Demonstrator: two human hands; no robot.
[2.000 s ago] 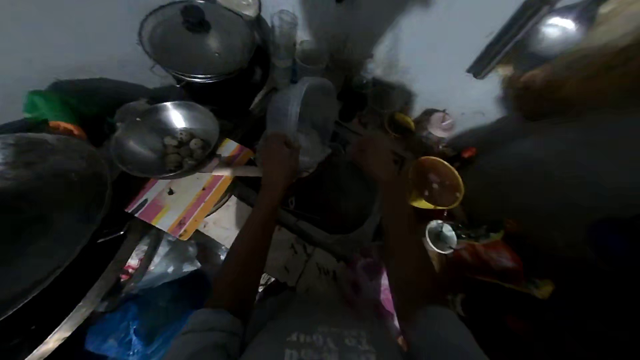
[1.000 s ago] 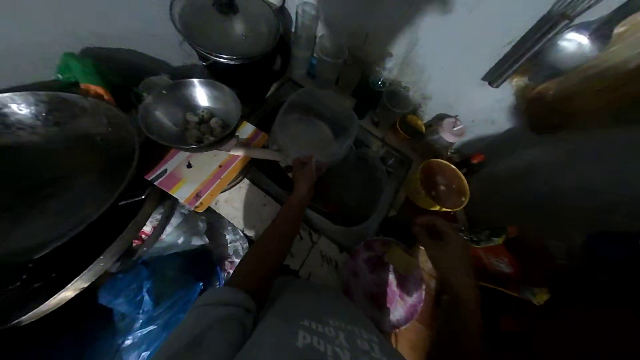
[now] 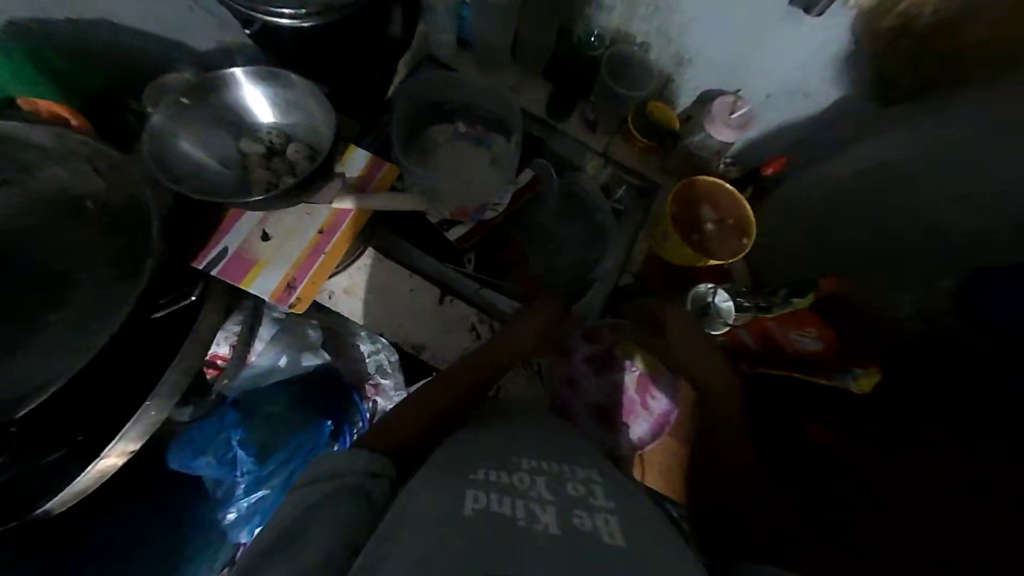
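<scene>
My left hand (image 3: 548,320) is dim, at the near rim of a dark sink (image 3: 496,300); its fingers are hard to make out. My right hand (image 3: 660,324) is in shadow beside the upper right of a pink and white patterned basin or bag (image 3: 648,400); whether it grips anything cannot be told. A translucent plastic tub (image 3: 456,160) stands at the sink's far left. Left of it, a steel pan (image 3: 192,136) with a pale handle (image 3: 380,201) holds several small speckled eggs (image 3: 280,156). A yellow container (image 3: 708,224) with brownish contents stands right of the sink.
A striped board or box (image 3: 296,256) lies under the pan. A large wok (image 3: 72,256) is at the left, with a blue plastic bag (image 3: 248,456) below. A metal cup (image 3: 710,308) and a red packet (image 3: 792,336) lie at the right. A pink-lidded container (image 3: 728,118) stands near the wall.
My left hand has left the translucent tub and come nearer to me, at the sink's near rim. My right hand has moved left from beside the yellow container, toward the patterned basin or bag.
</scene>
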